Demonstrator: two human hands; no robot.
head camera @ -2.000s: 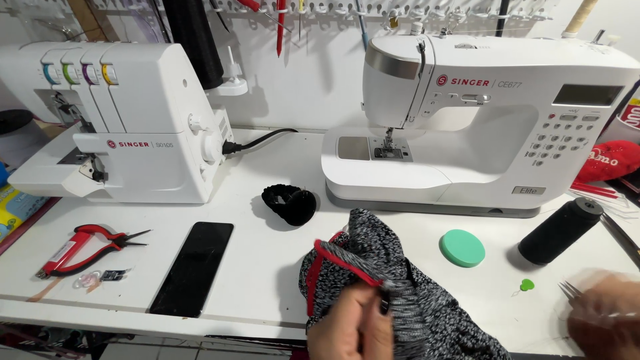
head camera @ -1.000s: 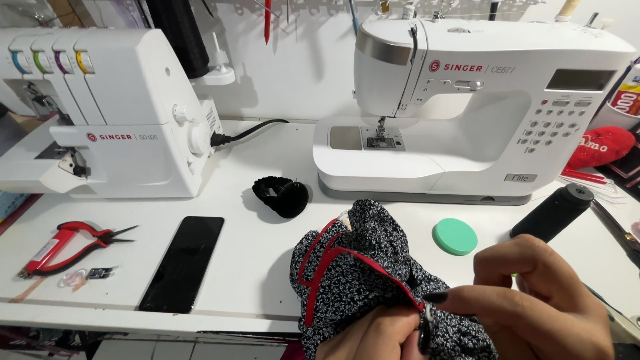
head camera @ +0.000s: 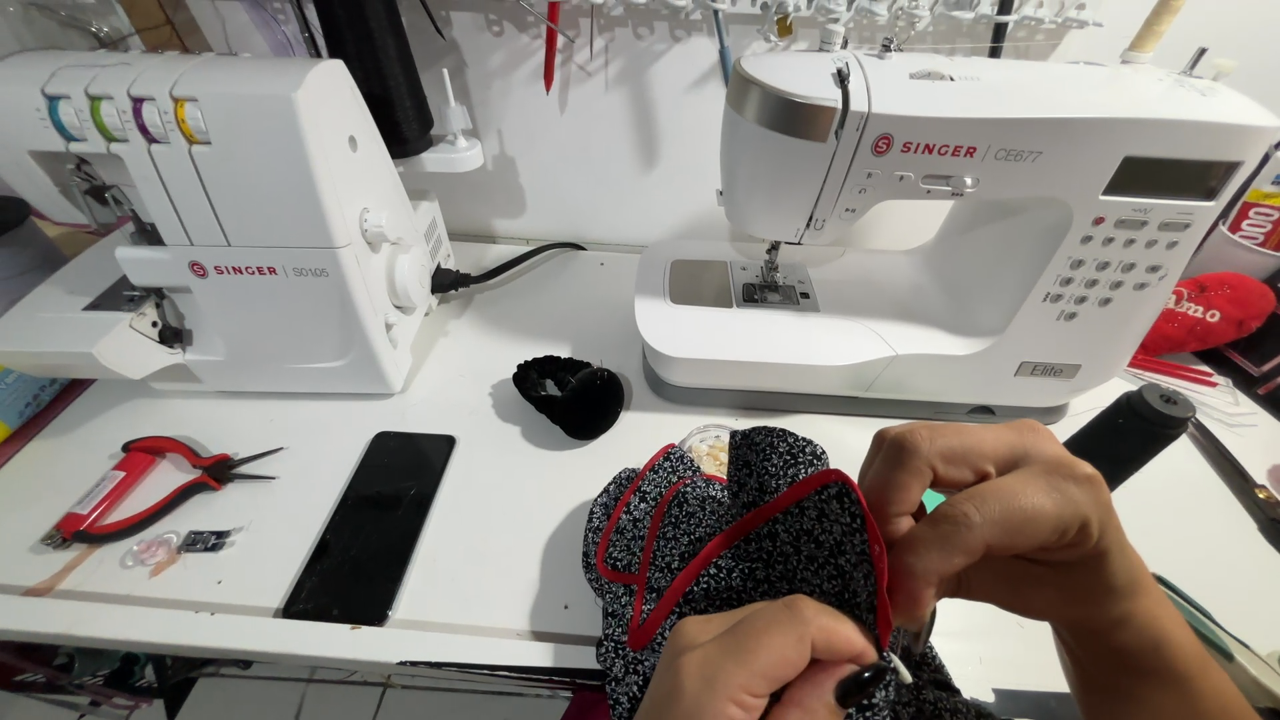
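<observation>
A black and white floral fabric garment with red binding along its edges lies bunched over the front edge of the table. My left hand pinches it near the bottom end of the red binding, beside a small white tip. Just above and to the right, my right hand is closed over the bound edge, with part of a thin metal tool, perhaps small scissors, showing below the fingers. Behind the garment stands a white Singer sewing machine. A small clear dish with pale bits shows at the fabric's top.
At left are a white Singer serger, red-handled long-nose pliers, a red lighter and a black phone. A black velvet pincushion or scrunchie lies mid-table. A black thread cone stands right, near dark scissors.
My right hand has come in from the right edge to the fabric my left hand holds. The garment's red-bound edge now lies spread higher between the hands.
</observation>
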